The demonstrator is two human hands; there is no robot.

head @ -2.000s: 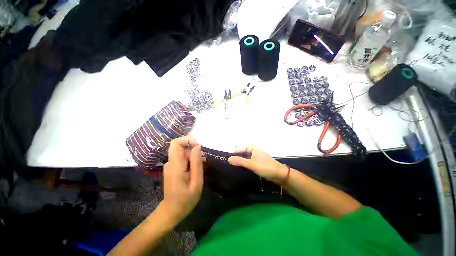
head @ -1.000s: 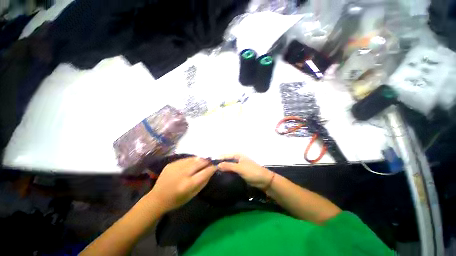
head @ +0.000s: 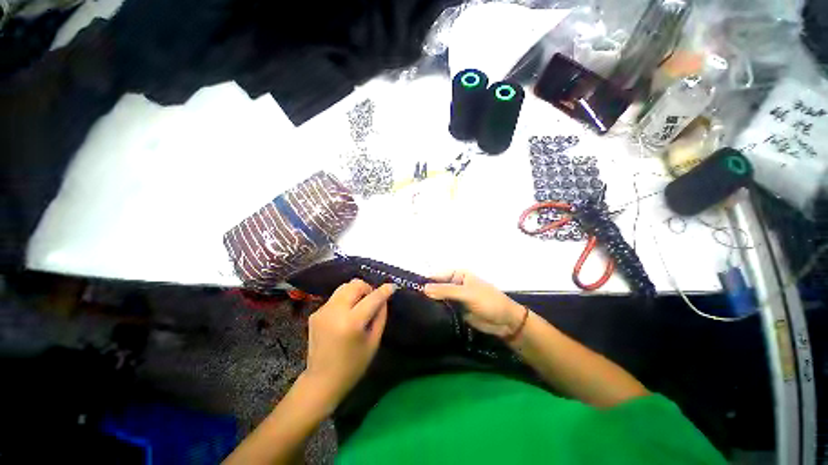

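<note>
A black garment (head: 413, 318) hangs over the table's near edge and my lap. A silvery chain trim (head: 406, 284) runs along its upper edge. The garment's left end lies against a striped weight bag (head: 290, 229) with a blue band. My left hand (head: 349, 325) is at the garment's edge, thumb and forefinger pinched beside the trim; a needle is too small to tell. My right hand (head: 475, 301) grips the same edge a little to the right, thumb on top.
Red-handled scissors (head: 592, 263) lie beside rows of metal rings (head: 565, 168). Thread cones (head: 499, 116), pliers (head: 458, 165), loose chain (head: 370, 174), a phone (head: 581, 93) and a bottle (head: 667, 118) are farther back. Another cone (head: 708, 182) lies right. Black cloth (head: 263, 45) is upper left.
The two hands were close together and have moved apart, showing the trim between them. The garment's edge now stretches from the striped bag. The whole view has shifted slightly.
</note>
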